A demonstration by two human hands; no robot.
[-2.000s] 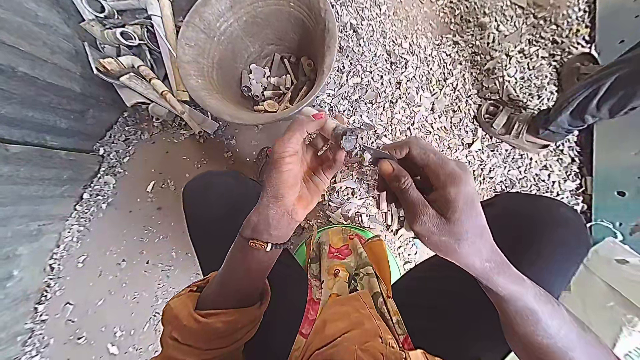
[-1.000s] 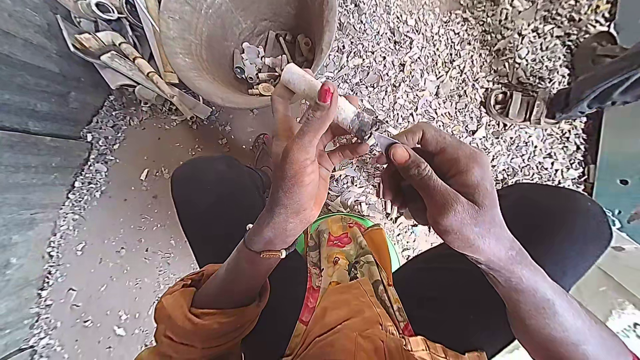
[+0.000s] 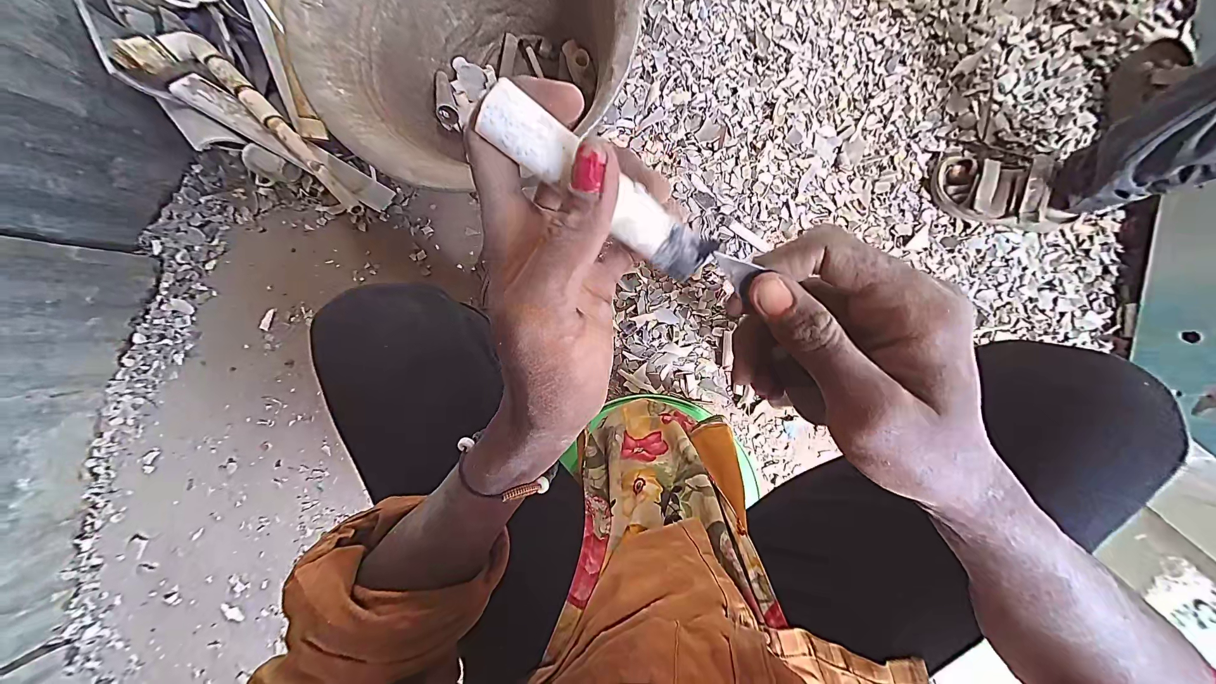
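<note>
My left hand is closed around a white tube-shaped piece, its thumb with a red nail lying across it. The tube slants down to the right and ends in a dark, rough part. My right hand pinches a small thin metal blade between thumb and index finger, with the blade's tip at that dark end. The rest of the blade is hidden by the fingers. Above my left hand is a large grey-brown tub with small tubular scraps inside.
Pale chips and flakes cover the floor beyond my hands. Long pipe-like pieces lie left of the tub. A person's sandalled foot is at the right. A green rim shows between my knees, under patterned cloth.
Two seconds ago the white tube was hardly visible in my left hand; one second ago it stood out above the fingers. The blade has stayed near its dark end.
</note>
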